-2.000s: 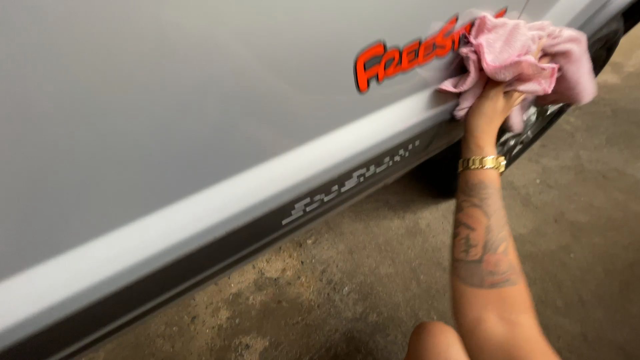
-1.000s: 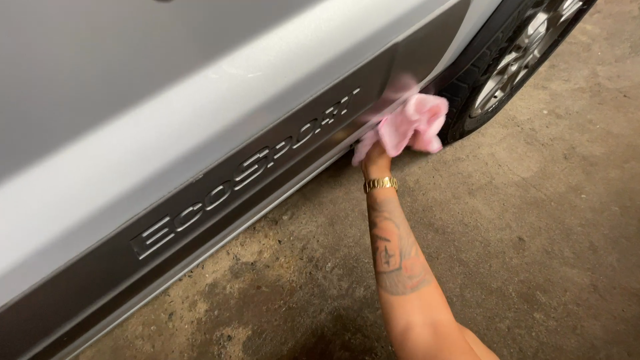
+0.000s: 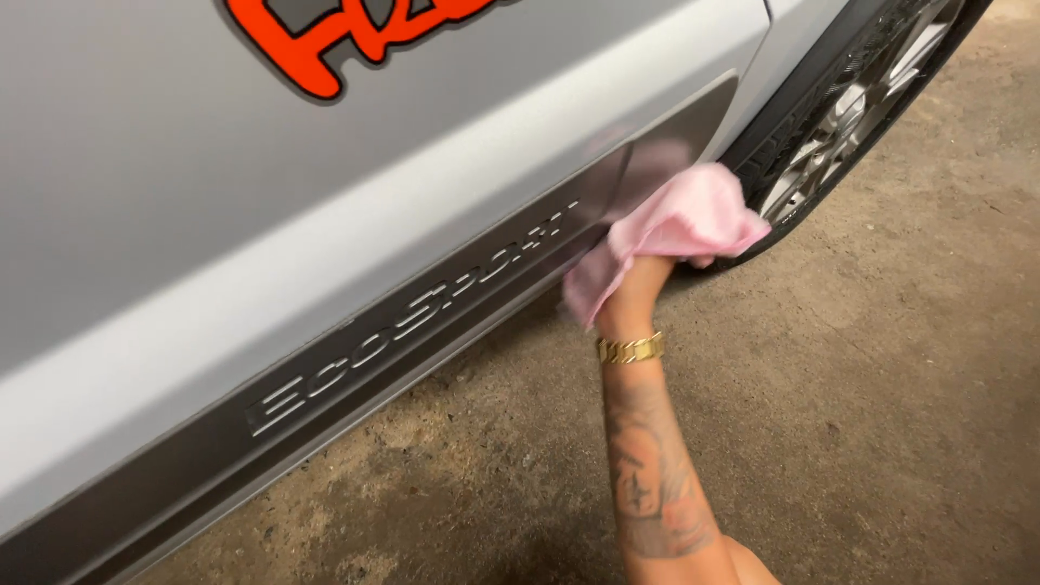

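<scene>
A pink cloth [image 3: 691, 215] is bunched over my right hand [image 3: 646, 288], which holds it at the lower side of a silver car door [image 3: 422, 179]. The cloth hides most of the fingers and lies close against the dark plastic lower door cladding [image 3: 455, 284], past the raised model lettering. Whether it presses on the cladding at this instant is hard to tell. A gold-coloured bracelet or watch band circles the wrist. My left hand is out of view.
Just beyond the cloth stands a wheel with a black tire [image 3: 780, 146] and a metallic rim [image 3: 853, 122]. An orange, black-edged decal [image 3: 325, 49] is on the door above. A rough, stained concrete floor [image 3: 877, 390] runs beside and below the car.
My right hand, with the pink cloth, has gone from beside the orange decal down to the dark cladding near the wheel. The view has shifted along the car.
</scene>
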